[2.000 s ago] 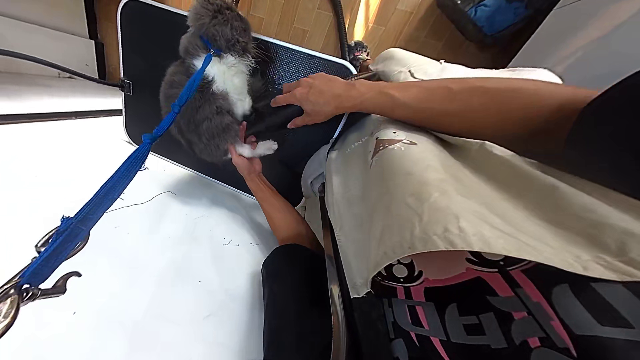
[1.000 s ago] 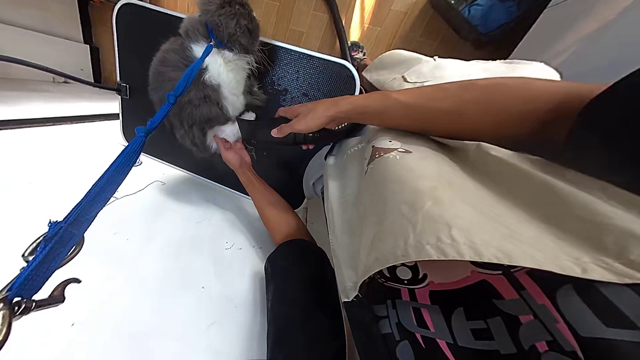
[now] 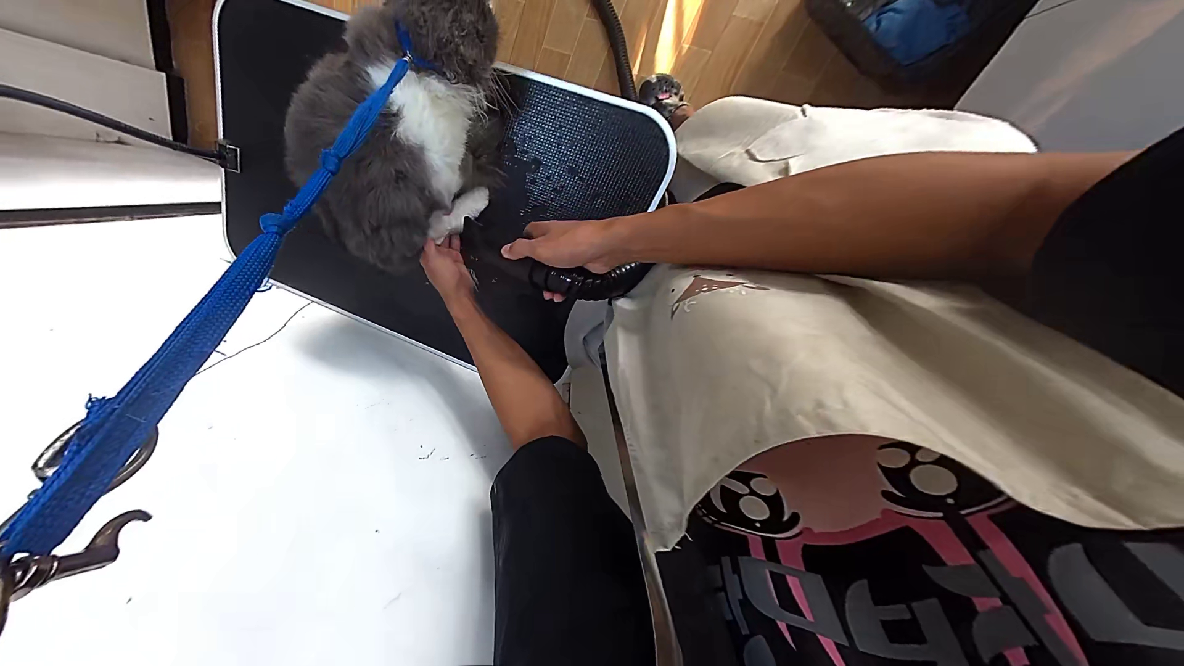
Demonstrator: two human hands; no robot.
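A grey and white cat [image 3: 370,176] sits on a black textured grooming table [image 3: 592,139] with a pale rim, its head toward the top of the view. A blue woven strap [image 3: 213,314] runs from its neck to metal hardware at the lower left. My left hand [image 3: 448,268] is at one white paw [image 3: 460,215], fingers under it. My right hand [image 3: 564,248] is closed around the dark nozzle end of a black ribbed hose [image 3: 606,280], just right of the paw; the nozzle's tip is hard to make out against the table.
A metal clip [image 3: 92,555] hangs at the lower left over a white surface [image 3: 370,518]. A black cable [image 3: 102,120] reaches the table's left edge. My beige apron [image 3: 786,351] lies right of the table. Beyond are a wooden floor [image 3: 555,32] and a dark bag with blue contents [image 3: 916,32].
My right hand, spread over the table beside the cat two seconds ago, has moved toward the apron side. My left hand remains by the cat's paws.
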